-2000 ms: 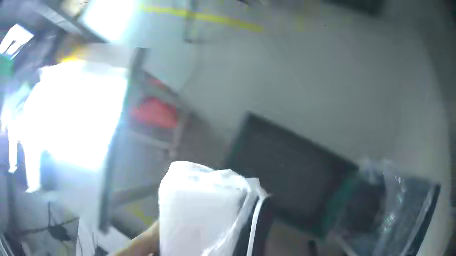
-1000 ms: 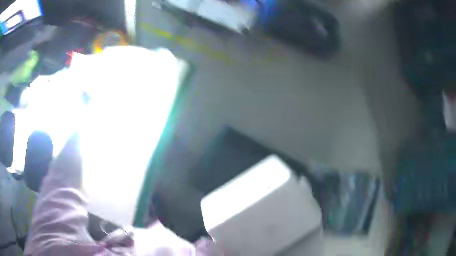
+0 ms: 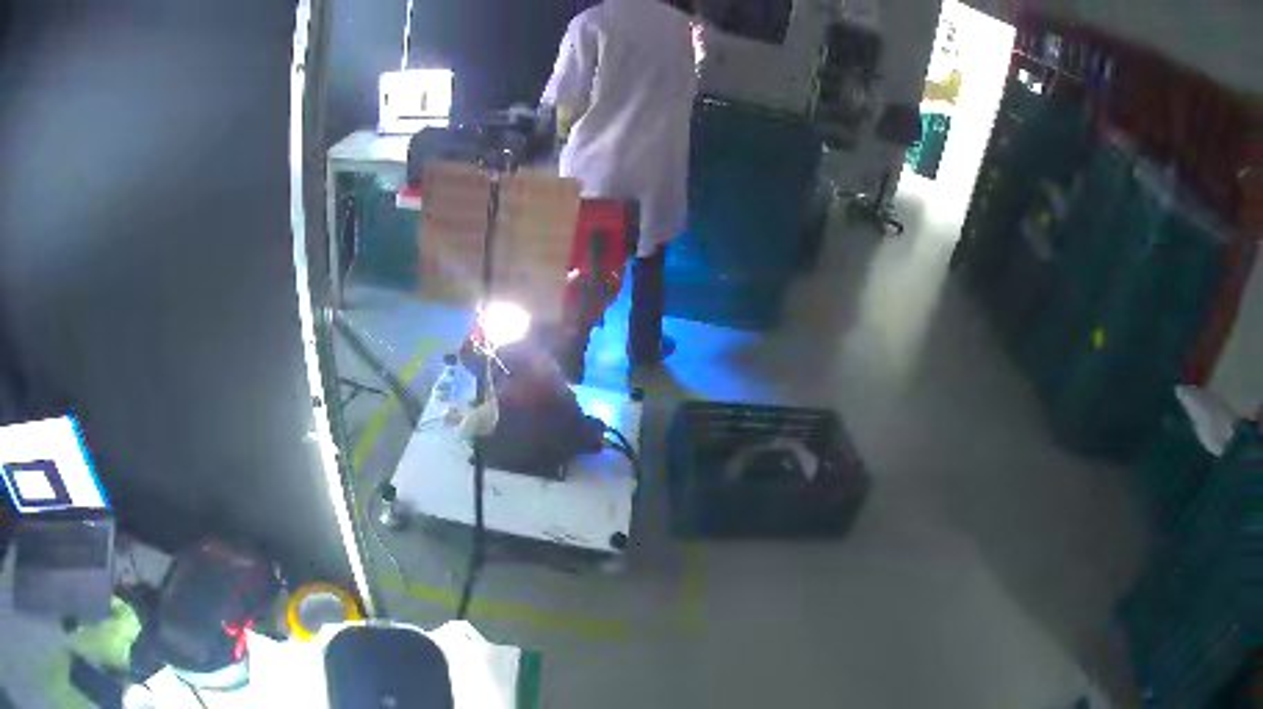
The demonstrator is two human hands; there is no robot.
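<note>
Neither of my hands is in the picture. Nearest in front of me, the black rounded end of a projector (image 3: pixel 389 670) shows at the bottom edge, with white material (image 3: pixel 478 668) around it on the bench. The rest of the projector is cut off or hidden. A yellow tape roll (image 3: pixel 321 611) lies just behind it. A dark bundle with a red part (image 3: pixel 215 605) lies to the left, beside yellow-green notes (image 3: pixel 117 639). A silver laptop (image 3: pixel 63 565) with a lit screen stands at the far left.
A robot arm base stands on a white wheeled platform (image 3: pixel 520 506), with wooden-looking boards (image 3: pixel 499 236) and a bright light. A dark crate (image 3: pixel 766 471) sits on the floor beside it. A person (image 3: pixel 626 118) stands behind. Wrapped green stacks (image 3: pixel 1108 319) line the right.
The view has swung up from the bench to the room. The white box at the bottom and the pink sleeve have left the picture; the robot platform and the standing person have come into view.
</note>
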